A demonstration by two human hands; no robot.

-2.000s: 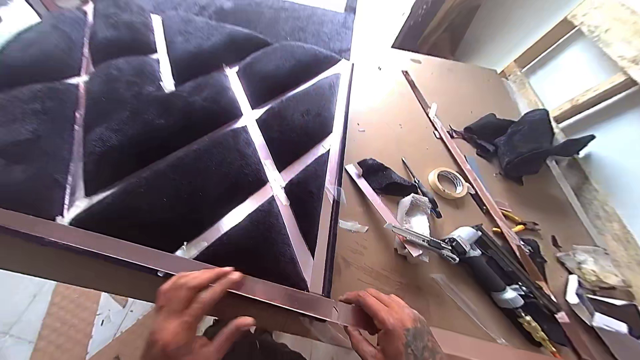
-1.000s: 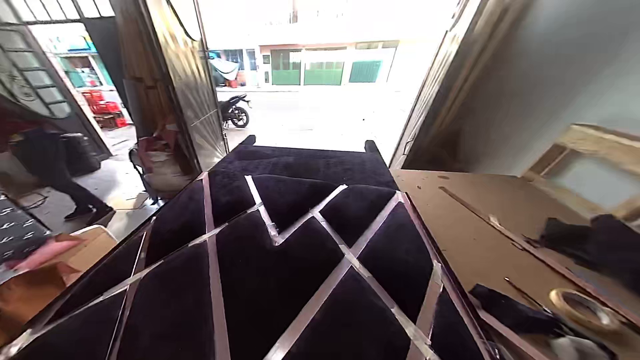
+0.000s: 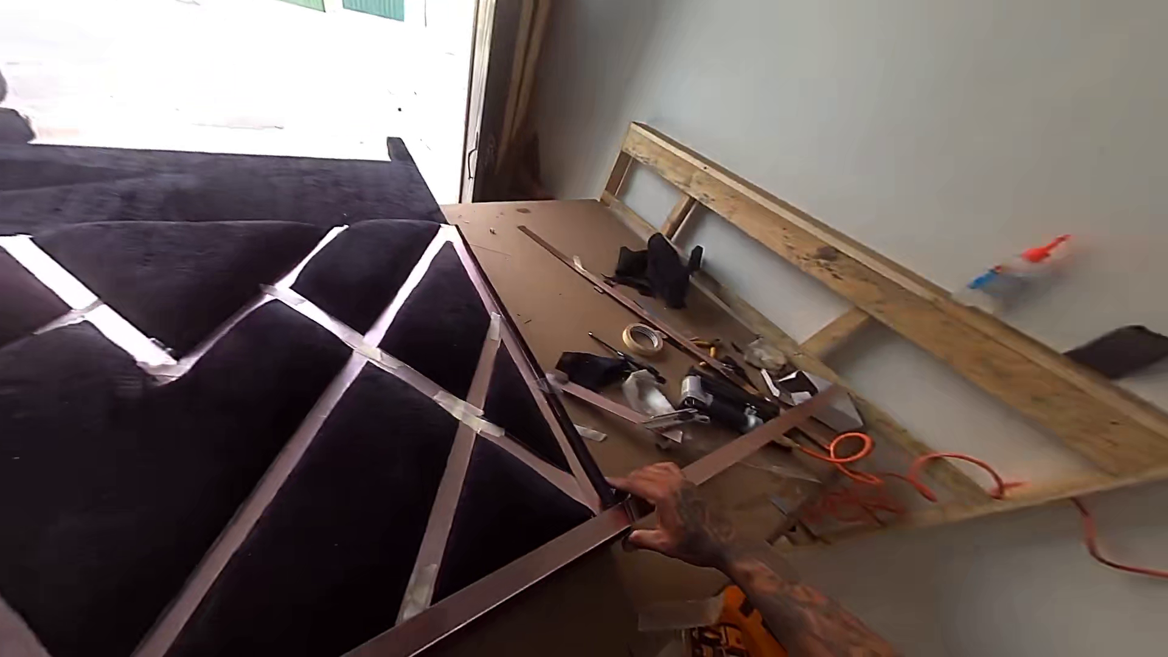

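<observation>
A black plush upholstered panel (image 3: pixel 301 474) fills the left, crossed by pinkish metallic strips (image 3: pixel 301 429) with pieces of masking tape on them. Along its near edge runs a longer flat strip (image 3: pixel 520 579) that extends past the corner over the table. My right hand (image 3: pixel 671 520) grips this strip at the panel's near right corner, thumb below and fingers above. My left hand is out of the frame.
The brown work table (image 3: pixel 547 265) holds a masking tape roll (image 3: pixel 642 339), a pneumatic stapler (image 3: pixel 721 397), black fabric (image 3: pixel 657 269) and scraps. A wooden frame (image 3: pixel 821 265) leans by the wall. An orange air hose (image 3: pixel 958 461) coils right; an orange tool (image 3: pixel 735 625) sits below.
Two seconds ago both hands were at the near-edge strip; now only my right hand shows there. The view has swung up toward the doorway, then right.
</observation>
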